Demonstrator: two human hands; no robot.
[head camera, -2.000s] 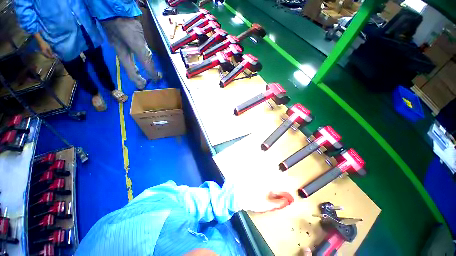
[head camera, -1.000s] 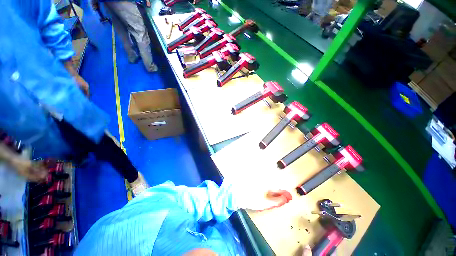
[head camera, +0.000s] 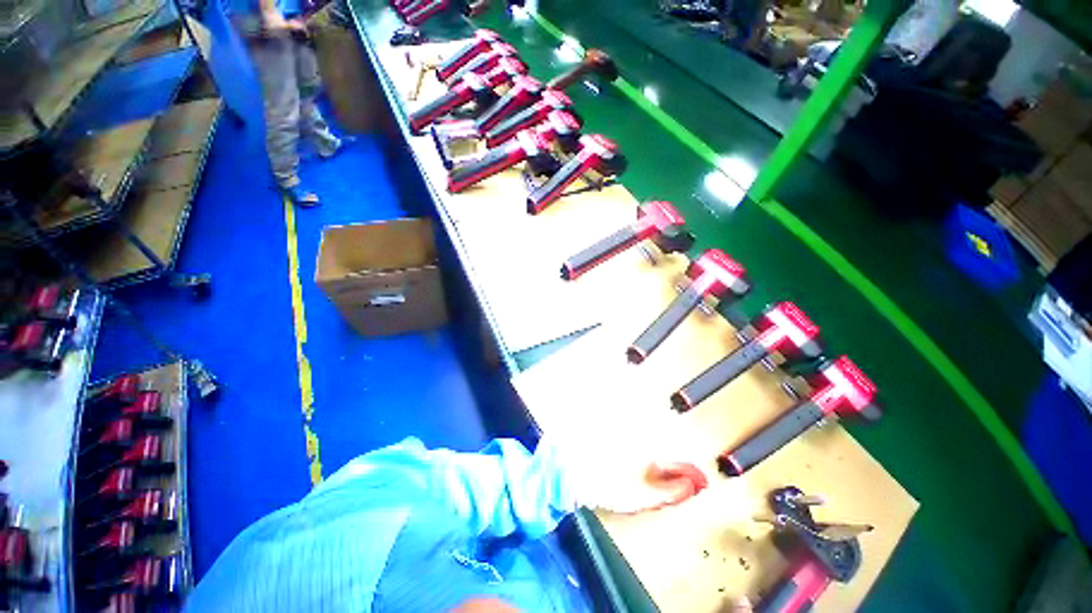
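Note:
The red-and-black tool in work (head camera: 800, 584) lies at the near end of the tan cardboard (head camera: 880, 491). Its dark metal head (head camera: 838, 553) is exposed, with a thin flat metal piece beside it. A dark round-headed part (head camera: 790, 501) lies beyond the head. My left hand (head camera: 673, 483), in a washed-out white glove with red fingers, rests on the cardboard left of the tool, fingers curled; its grip is unclear. A small bit of my right hand (head camera: 739, 605) shows at the bottom edge beside the tool; the rest is cut off.
Several red-headed tools (head camera: 784, 425) line the bench, with more farther back. Dark specks lie on the cardboard. An open carton (head camera: 381, 281) stands on the blue floor. Racks of tools (head camera: 132, 491) stand left. A person in blue (head camera: 281, 84) stands at the back left. A green post (head camera: 820, 102) rises behind.
The person who passed close on the left is gone from there. My left fingers look more curled. The tool in work has barely moved.

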